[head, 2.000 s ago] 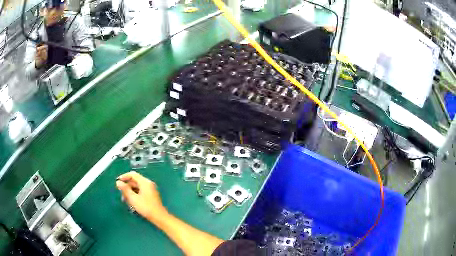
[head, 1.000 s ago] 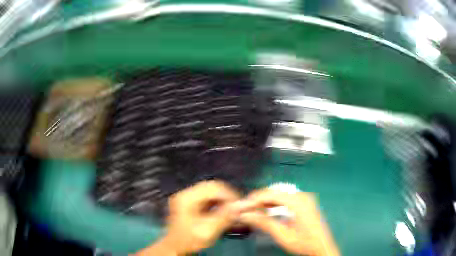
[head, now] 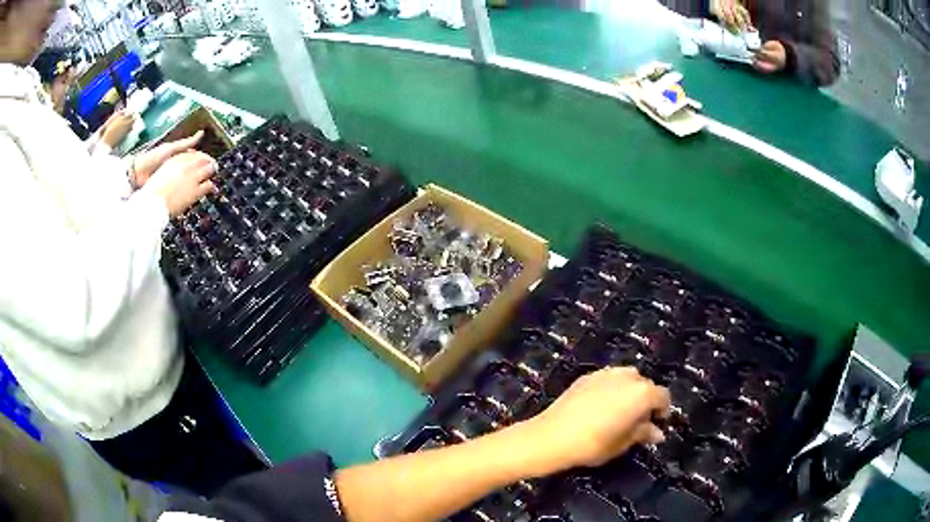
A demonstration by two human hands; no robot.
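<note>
A black blister tray [head: 704,306] lies tilted in front of me, its rounded pockets holding dark modules with small shiny parts. My left hand [head: 612,416] reaches in from the lower left over the middle of the tray. Its fingers are bent down at a pocket, and I cannot tell whether they hold a module. My right hand is not in view. A shallow cardboard box [head: 382,357] left of the tray holds a loose pile of mixed clear, silver and black modules, with one pale square module [head: 452,293] on top.
A person in a white top [head: 82,275] works at a tray stack [head: 296,296] on the left. A grey-white screw feeder [head: 862,387] and a blurred black tool [head: 831,469] are at the right. Across the green strip lie brown pieces [head: 663,97], near another person's hands [head: 772,56].
The view has swung left. My hands were together in front of the tray; now my left hand is over its pockets and my right hand is out of view.
</note>
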